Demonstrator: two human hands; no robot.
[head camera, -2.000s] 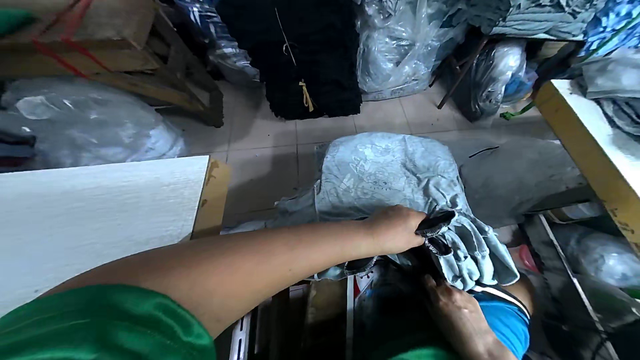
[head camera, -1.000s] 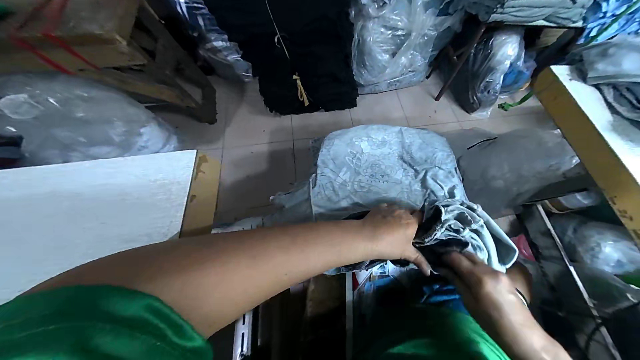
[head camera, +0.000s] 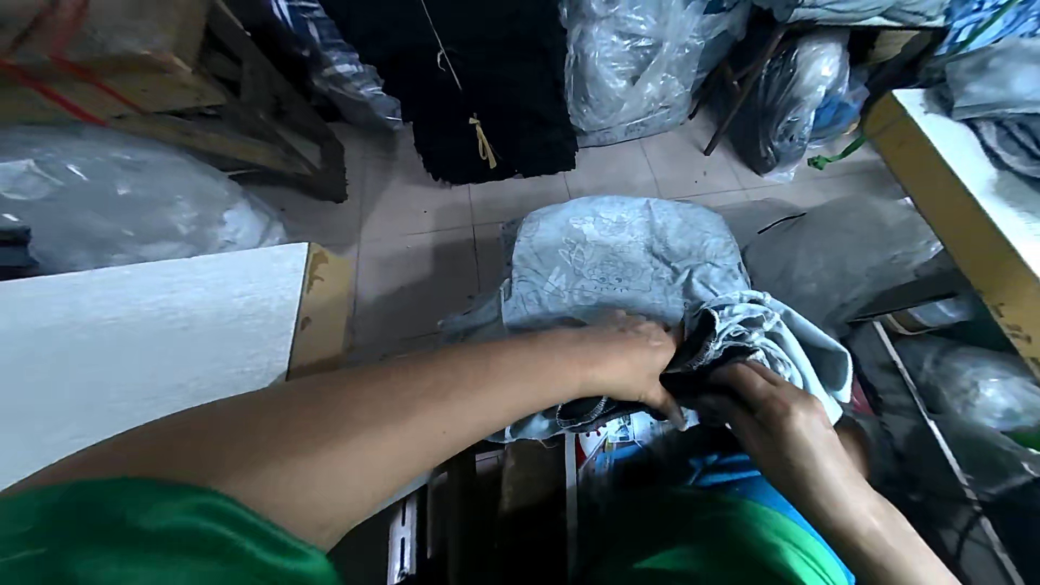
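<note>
A pale blue-grey fabric garment with a printed pattern lies in a heap in front of my body. Its gathered, seamed edge bunches up at the right, beside a dark fabric piece. My left hand reaches across from the left and grips the dark fabric at the bunched edge, thumb pointing down. Close by on the right, my right hand has its fingers in the folds of the same dark fabric; the fingertips are hidden.
White-topped tables stand at left and right. Beyond the garment are a tied black fabric stack and a clear plastic bag. Another plastic-wrapped bundle sits at left, near a wooden stand.
The dark fabric piece, raised between my hands two seconds ago, is now lower, at the garment's bunched edge. My right hand has moved up to that edge, close to my left.
</note>
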